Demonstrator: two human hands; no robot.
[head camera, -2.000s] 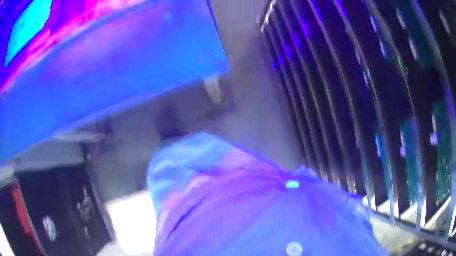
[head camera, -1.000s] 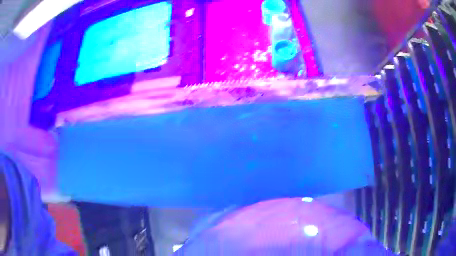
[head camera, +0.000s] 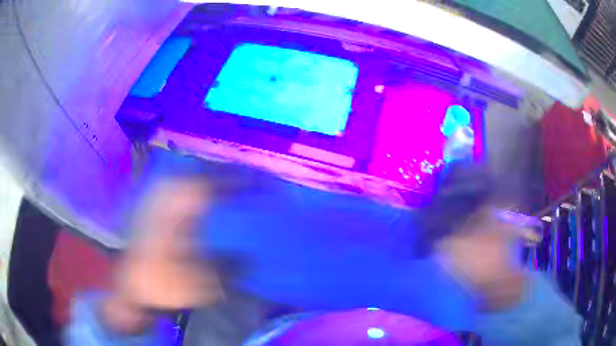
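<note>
A printed circuit board (head camera: 284, 88) glows cyan and lies flat on the dark booth surface. A cyan coating cup (head camera: 456, 120) and a small pale bottle (head camera: 460, 143) stand beyond my right hand, on the magenta area. My left hand (head camera: 169, 250) is strongly blurred at the lower left, in front of the booth's worn edge. My right hand (head camera: 476, 240) is blurred at the lower right, with dark fingers near the bottle end. Both hands are apart from the board. Blur hides their fingers and whether they hold anything.
A black slotted rack (head camera: 581, 236) stands at the right. The pale hood edge (head camera: 473, 48) crosses above the booth. The booth's blue front (head camera: 324, 250) lies between my hands. A dark bin with a red inside (head camera: 81, 270) is at the lower left. Another red surface (head camera: 571, 145) is at the right.
The view has swung from the rack and floor to the booth, and the board now shows whole. Both my hands have come into view. The cups have shifted right in the picture.
</note>
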